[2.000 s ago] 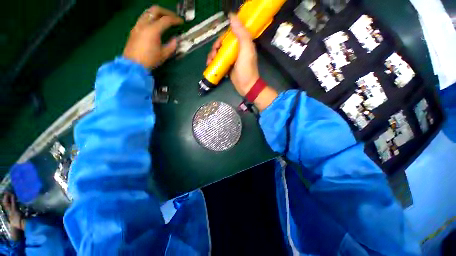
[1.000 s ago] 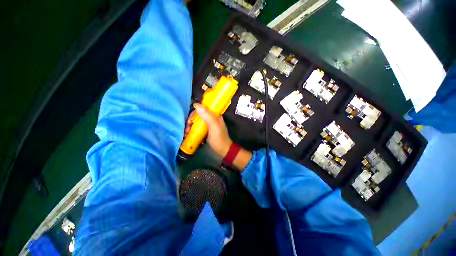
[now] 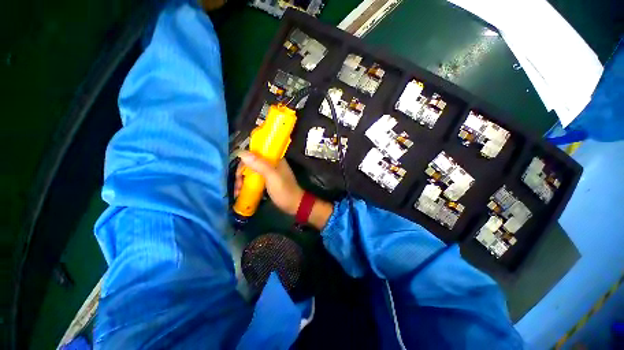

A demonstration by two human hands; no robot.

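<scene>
My right hand (image 3: 272, 183), with a red band at the wrist, is closed around the yellow electric screwdriver (image 3: 267, 147). Its dark nose points down toward the bench, just above the round screw plate (image 3: 271, 258). A black cord runs from its top end over the tray to my right sleeve. My left arm reaches far forward; only a small part of my left hand (image 3: 213, 3) shows at the top edge, so its fingers and anything in them are hidden. The black compartment tray (image 3: 323, 171) holds several silver-white circuit-board modules (image 3: 441, 204).
Another silver metal part (image 3: 287, 5) lies beyond the tray, cut off by the top edge. White paper sheets (image 3: 547, 51) lie beyond the tray at the upper right. A pale rail (image 3: 369, 15) runs behind it. A blue object (image 3: 75, 344) shows at the lower left edge.
Since the first frame, my left arm has stretched forward and the hand has almost left the picture. The view has shifted, showing more of the tray. The screwdriver now stands nearer my left sleeve.
</scene>
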